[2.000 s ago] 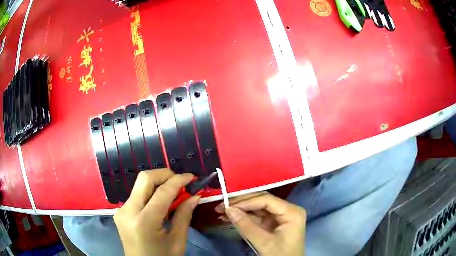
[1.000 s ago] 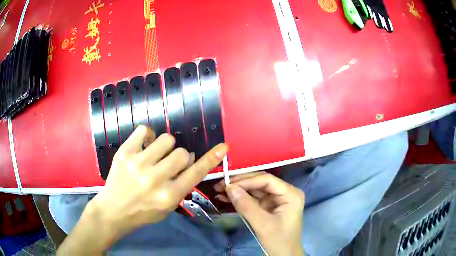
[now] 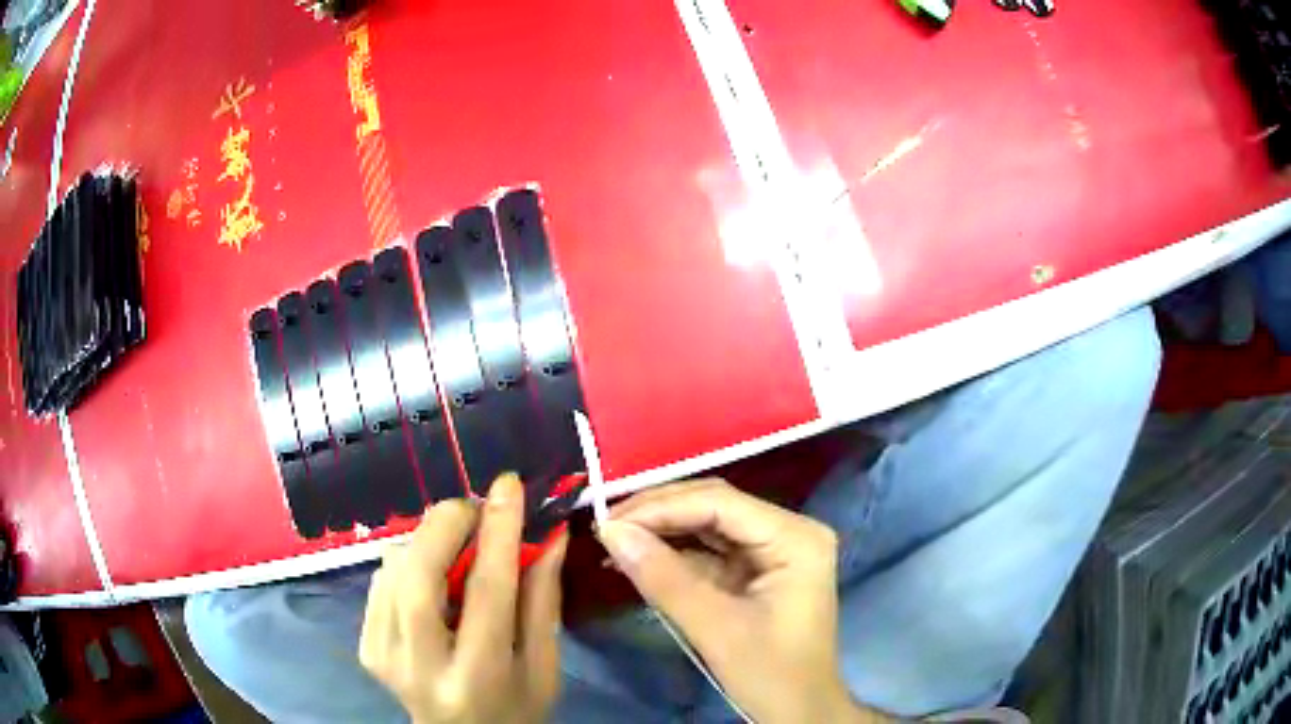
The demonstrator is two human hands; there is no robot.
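Several black strip parts (image 3: 411, 368) lie side by side on the red table sheet, round marks at both ends. White tape (image 3: 591, 460) runs from my right hand up to the near end of the rightmost strip. My right hand (image 3: 729, 580) pinches the tape at the table edge, and the tape trails down below. My left hand (image 3: 474, 608) holds red-handled snips (image 3: 545, 530), their dark blades close to the tape. My left fingertips are at the near ends of the strips and hide part of them.
A stack of black parts (image 3: 85, 290) stands at the left. The white table edge (image 3: 977, 354) curves above my jeans. Green and black items (image 3: 927, 10) are cut off at the top. A grey tray with slots (image 3: 1232, 637) is at the lower right.
A second ago my left index finger was on the tape at the rightmost strip, with the snips hanging below the hand. Now that hand is lower and the snips point towards the tape.
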